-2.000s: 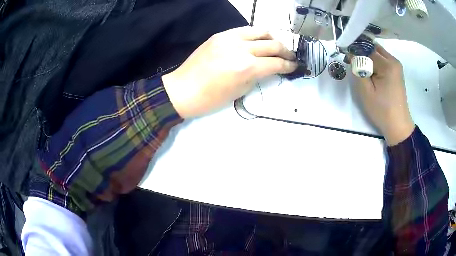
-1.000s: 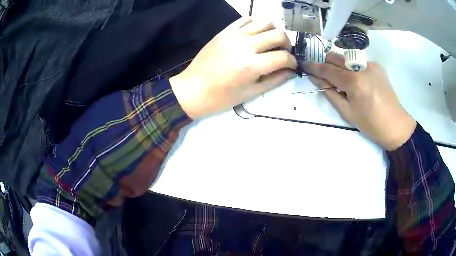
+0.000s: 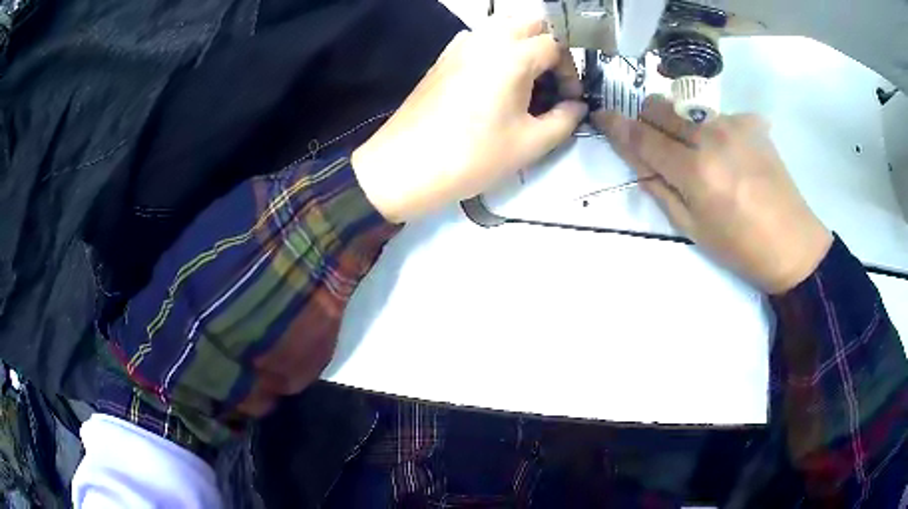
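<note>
The large black cloth (image 3: 289,70) spreads over the left of the table. My left hand (image 3: 488,119) pinches a small dark folded end (image 3: 589,91) of it between thumb and fingers, beside the striped metal plate (image 3: 621,97). My right hand (image 3: 697,179) is at the right of the same end, its fingertips touching or very close to it. A thin metal awl (image 3: 615,188) sticks out to the left from under my right hand's curled fingers. The needle area is partly hidden by the machine head and my fingers.
The white machine head (image 3: 796,22) crosses the upper right, with a ribbed white knob (image 3: 695,98) just above my right hand. The white table (image 3: 558,318) has a dark front edge. Dark cloth and plaid cloth lie below that edge. A loose thread curls on the black cloth.
My right hand has come from behind the knob to the folded end, and the awl now shows. My left hand stays at the cloth. The machine sits slightly higher in view.
</note>
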